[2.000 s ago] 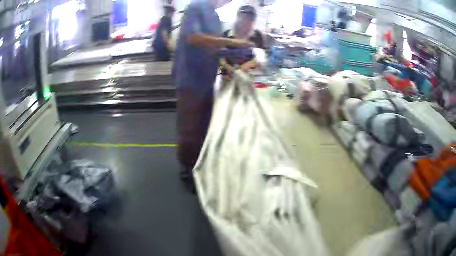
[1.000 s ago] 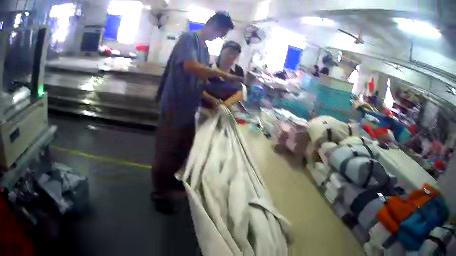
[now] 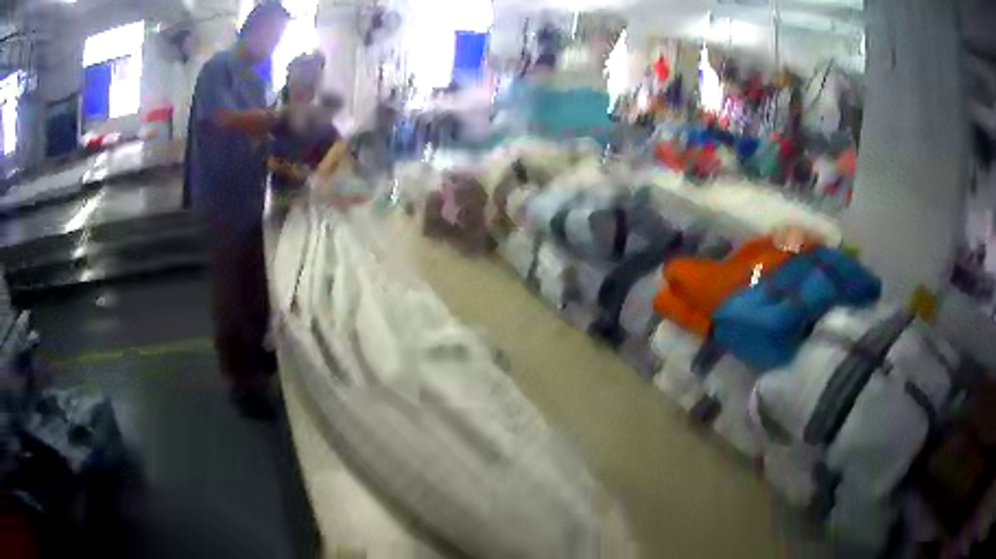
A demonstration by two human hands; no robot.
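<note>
A long whitish curtain panel [image 3: 421,382] lies in lengthwise folds along the left part of the beige table [image 3: 612,404]. It runs from the far end down to the bottom edge of the view, and the picture is blurred. At the far end, a person holds or touches the cloth with both hands. Neither my left hand nor my right hand is in view.
A person in a blue shirt [image 3: 232,142] stands left of the table's far end. Bundles line the right side, including an orange-and-blue bundle [image 3: 773,300] and a pale strapped bundle [image 3: 846,399]. Dark crumpled material [image 3: 76,437] lies at lower left.
The view has swung right, so the people and cloth appear further left. The cloth, raised and gathered before, now lies lower and more spread along the table. The machine at left has left view.
</note>
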